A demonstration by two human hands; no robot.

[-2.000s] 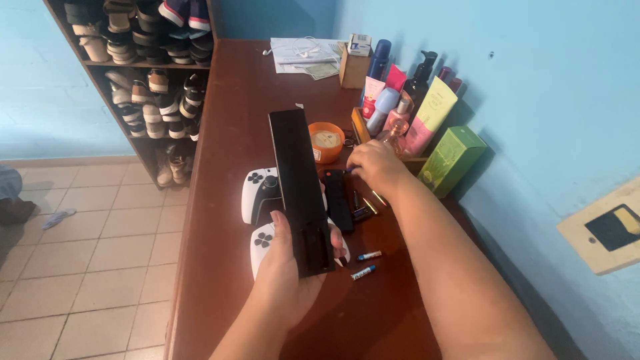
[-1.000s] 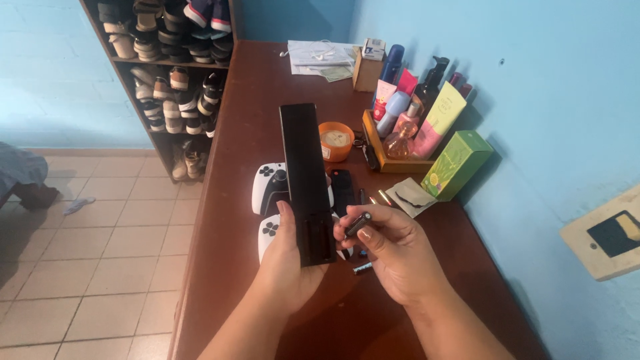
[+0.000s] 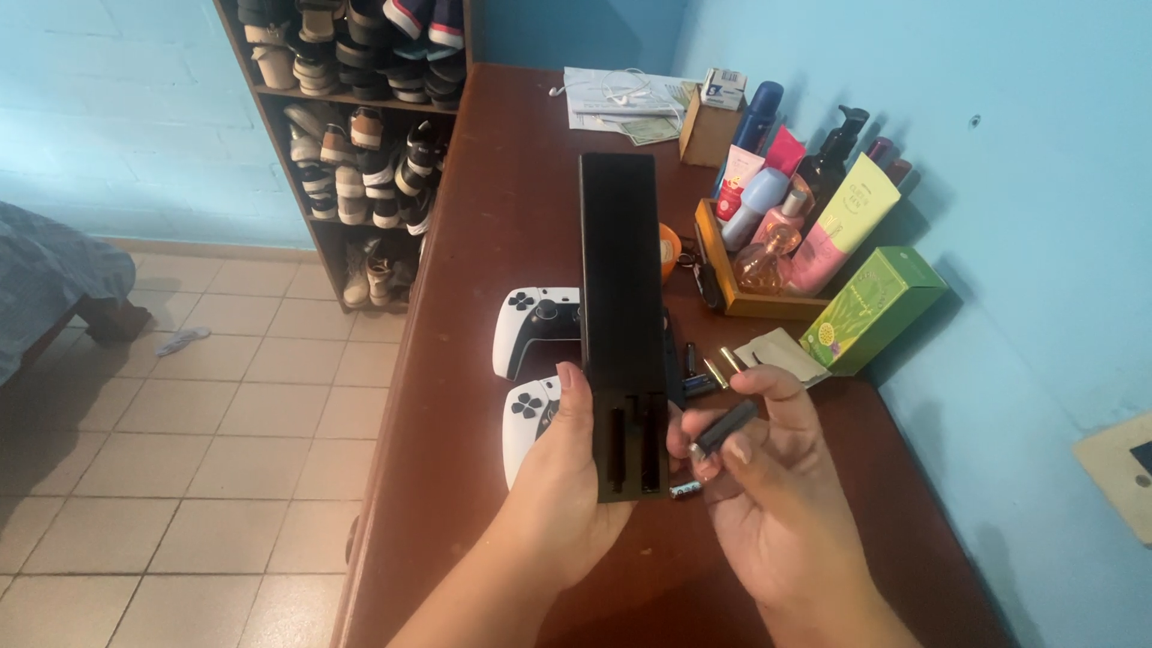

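Note:
My left hand (image 3: 571, 486) is closed around the lower part of a long black device (image 3: 621, 279), whose near end shows an uncovered battery compartment (image 3: 634, 445) with two slots. Just right of it, my right hand (image 3: 769, 477) pinches a dark cylindrical battery (image 3: 724, 428) between thumb and fingers, tilted and apart from the slots. Several more batteries lie on the table beyond my right fingers, among them a gold-coloured one (image 3: 732, 360). Near the device's lower right corner lies a blue-and-white battery (image 3: 686, 490). A dark object behind the device is mostly hidden.
Two white-and-black game controllers (image 3: 515, 328) lie left of the device, partly covered. To the right stand a wooden tray (image 3: 778, 304) of toiletries and a green box (image 3: 873, 310). An orange container (image 3: 669, 252), papers with earphones (image 3: 612, 99) and a cardboard box (image 3: 709, 133) are farther back.
Two seconds ago my right hand was reaching near the tray; it came back beside the device with a dark battery. A light paper-like piece now lies by the green box.

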